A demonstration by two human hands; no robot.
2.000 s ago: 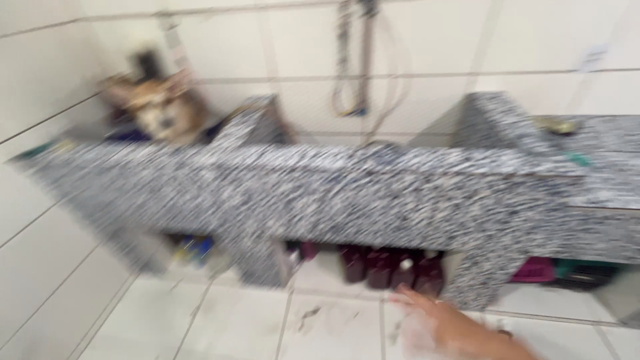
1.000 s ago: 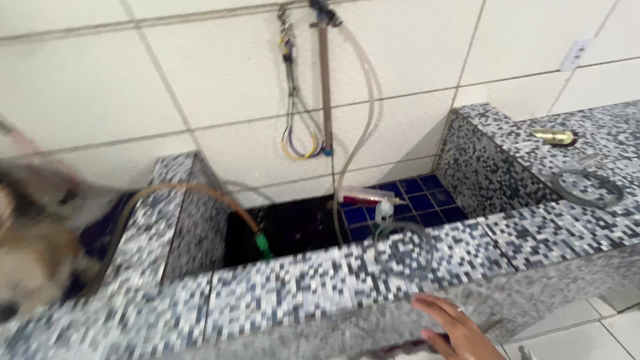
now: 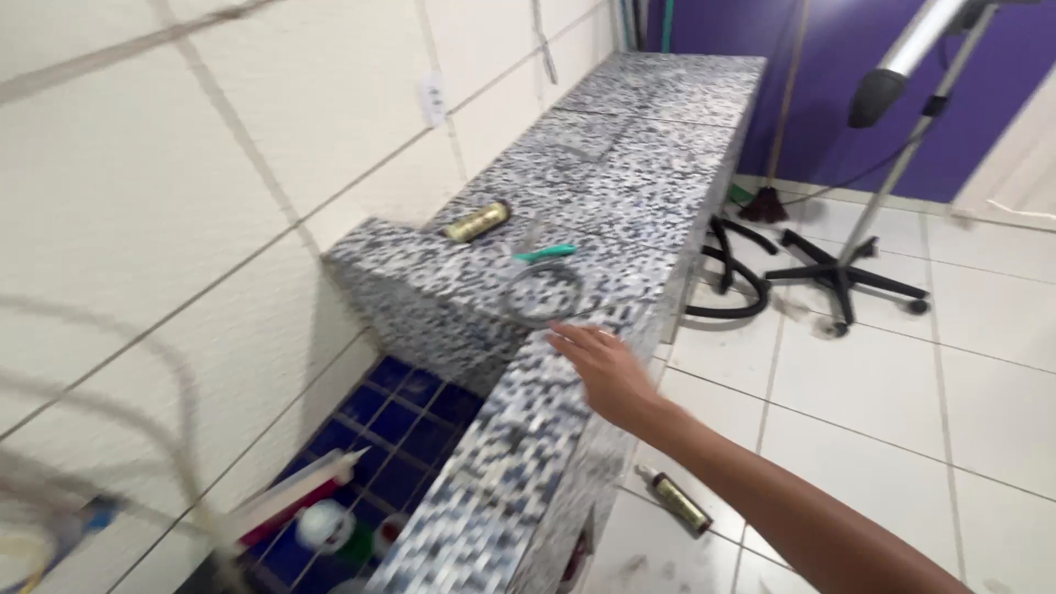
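My right hand reaches in from the lower right, palm down over the mosaic-tiled ledge, its fingers extended and holding nothing. Just beyond the fingertips lies a coiled grey hose or cable; whether they touch it I cannot tell. Behind the coil rests a turquoise-handled tool, its far part blurred. A yellowish bottle with a dark cap lies on its side farther back on the counter. My left hand is out of view.
Bottles, one with a white cap, stand in the blue-tiled basin at the lower left. Another bottle lies on the white floor. To the right are a wheeled dryer stand, a black hose and a mop.
The view has swung right, from the dog and basin to the long counter. My right hand, earlier near the basin's front ledge, is now by the coil at the counter's corner.
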